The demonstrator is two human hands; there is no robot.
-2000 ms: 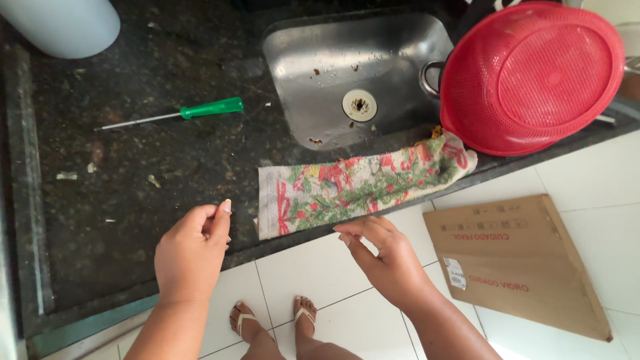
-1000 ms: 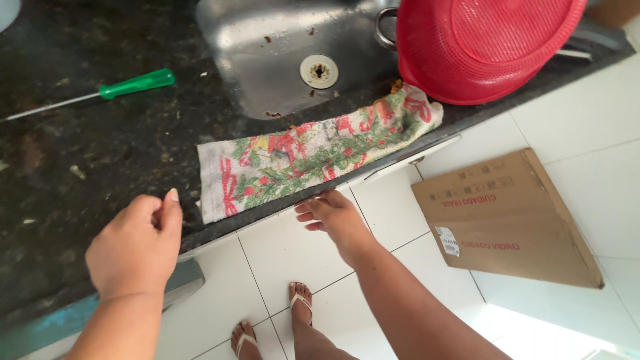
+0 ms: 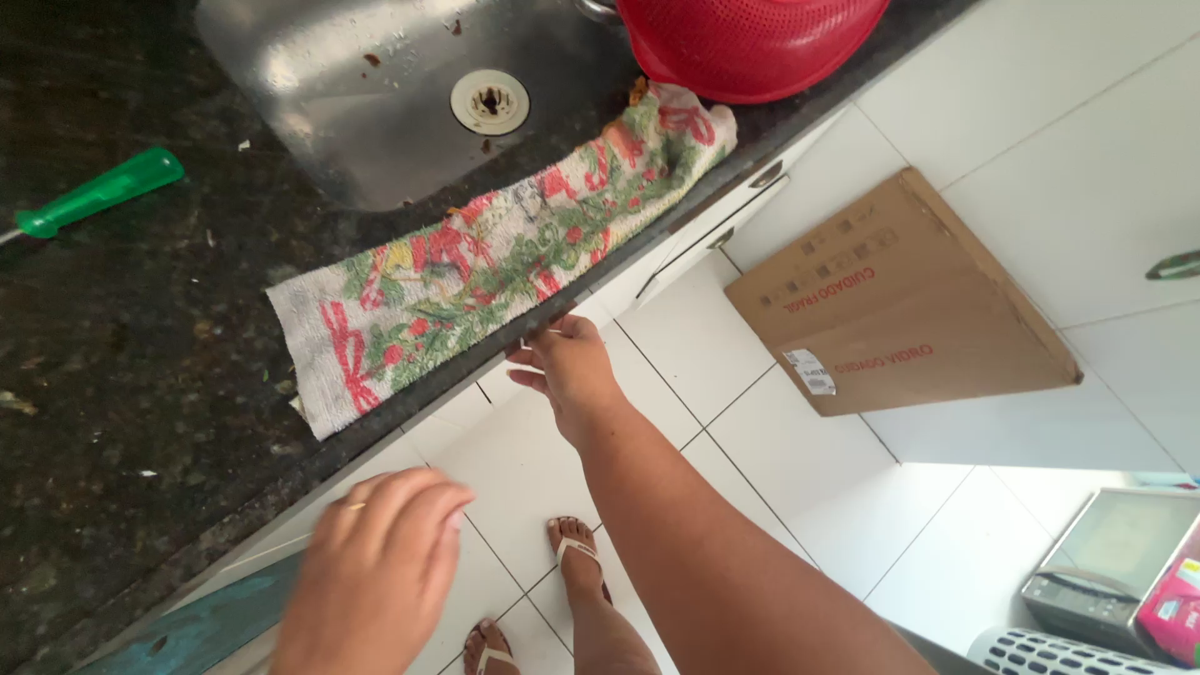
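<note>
My right hand (image 3: 572,375) reaches to the cabinet front just below the countertop's edge, beside a folded patterned cloth (image 3: 506,262); its fingertips are partly hidden under the edge, so whether they grip anything does not show. My left hand (image 3: 380,553), slightly blurred and wearing a ring, hovers in front of the counter with its fingers bent together and nothing visible in it. Along the front of the steel sink (image 3: 375,122) lies the cloth, printed in red and green. A screwdriver with a green handle (image 3: 103,192) rests on the dark stone counter (image 3: 169,375) at the left.
A red perforated plastic colander (image 3: 750,47) stands at the sink's right. On the right, a flat cardboard box (image 3: 900,309) leans against the white cabinets. A microwave oven (image 3: 1106,553) and a grey perforated basket (image 3: 1059,652) are at the lower right. My sandalled feet are on the tiled floor.
My left hand has moved off the counter area to in front of its edge. My right hand has gone in to the cabinet front under the counter's edge. The view has shifted closer.
</note>
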